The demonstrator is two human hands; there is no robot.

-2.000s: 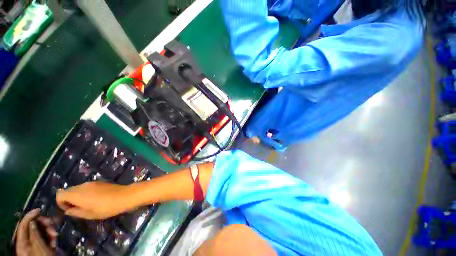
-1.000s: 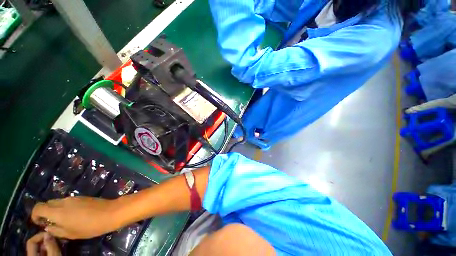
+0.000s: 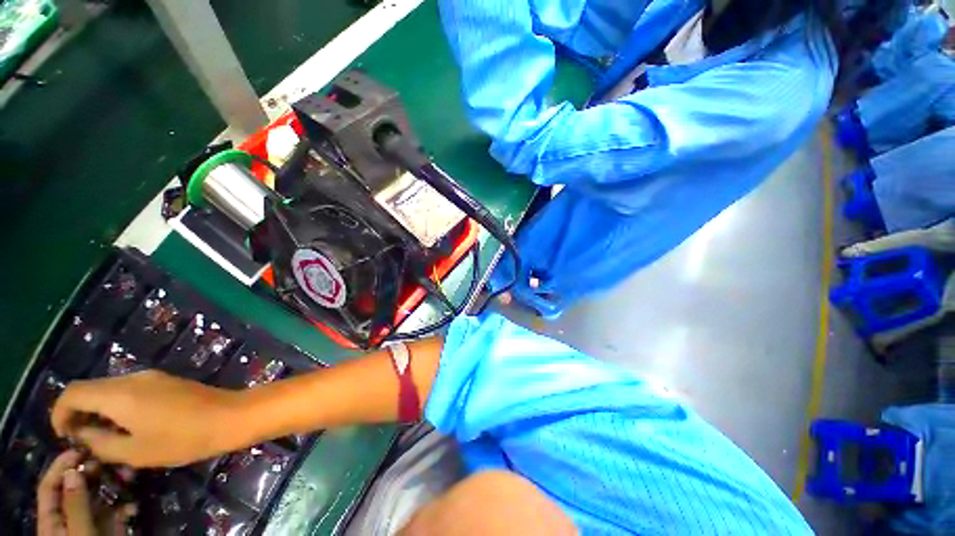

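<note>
A shiny black blister tray (image 3: 225, 361) with a grid of pockets lies at the lower left; its pockets hold tiny reddish and silvery parts. My right hand (image 3: 152, 419) is over the tray with its fingers curled down and thumb near the fingers. My left hand (image 3: 75, 500) is at the lower left edge, partly cut off, with its fingertips close below my right hand. A small dark piece seems to be between the fingertips, but it is too small and blurred to tell which hand holds it.
A black fan (image 3: 333, 274), a solder reel (image 3: 236, 194) with green rim and a black box (image 3: 351, 115) with a thick cable stand in a red-orange bin (image 3: 461, 246). A person in a blue smock (image 3: 649, 147) sits beyond. Blue stools (image 3: 864, 461) stand at the right.
The view has shifted. My two hands were near each other at one second ago and apart at two seconds ago; now the fingertips are close, my right hand's fingers more curled.
</note>
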